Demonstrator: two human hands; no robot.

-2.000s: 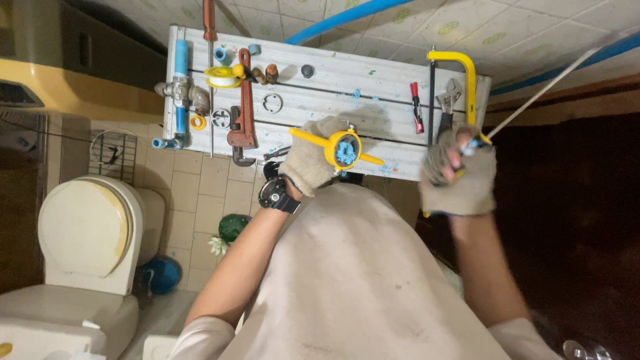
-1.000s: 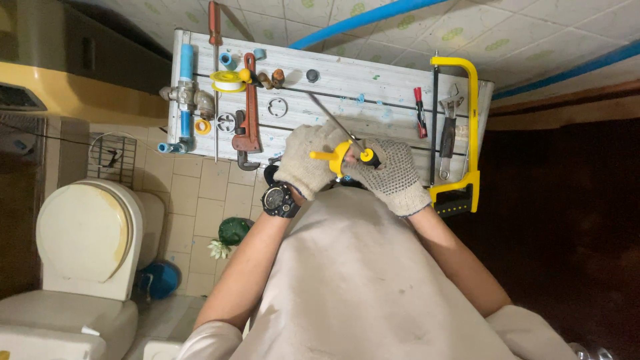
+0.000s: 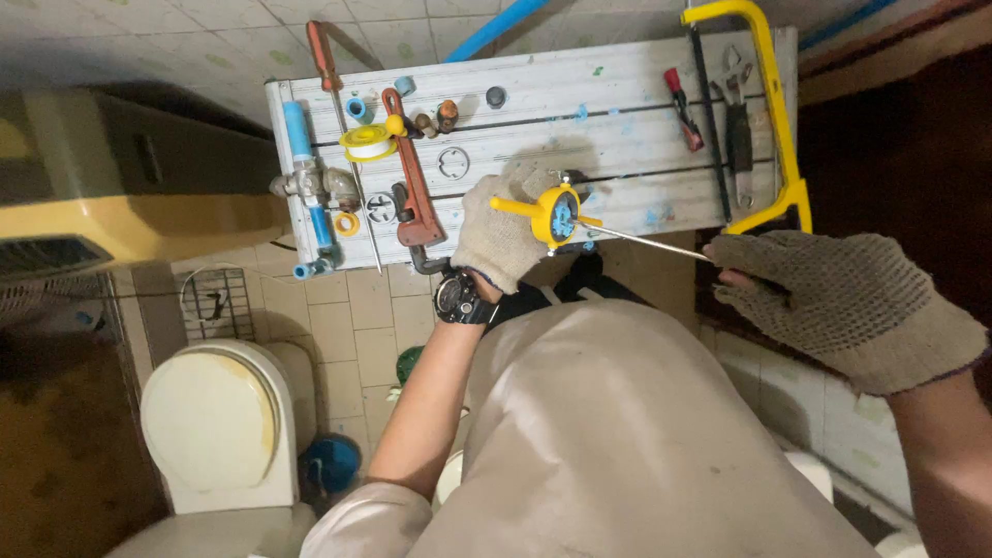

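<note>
My gloved left hand [image 3: 508, 225] is closed around a yellow die stock [image 3: 559, 217], a pipe threader whose round head has blue plastic shavings inside. At the right, my gloved right hand [image 3: 845, 302] grips a screwdriver, its handle hidden by the fingers. The thin metal shaft [image 3: 643, 240] points left, and its tip reaches the blue shavings in the die head. Left of my left hand, a red pipe wrench [image 3: 415, 186] lies on the slatted bench [image 3: 527, 85]. A yellow-framed hacksaw [image 3: 775, 101] rests at the bench's right end, above my right hand.
Blue pipe with a metal valve [image 3: 308, 182], a long screwdriver [image 3: 322, 54], a thread-tape spool [image 3: 368, 143] and small fittings lie on the bench's left. An adjustable wrench [image 3: 732, 85] and a red-handled tool [image 3: 682, 108] lie near the hacksaw. A toilet [image 3: 209, 418] and blue bucket [image 3: 332, 463] stand below left.
My right hand has moved from beside the die stock out to the right, still holding the screwdriver. The die stock's round face, seen edge-on a second ago, now shows its opening. The view is closer.
</note>
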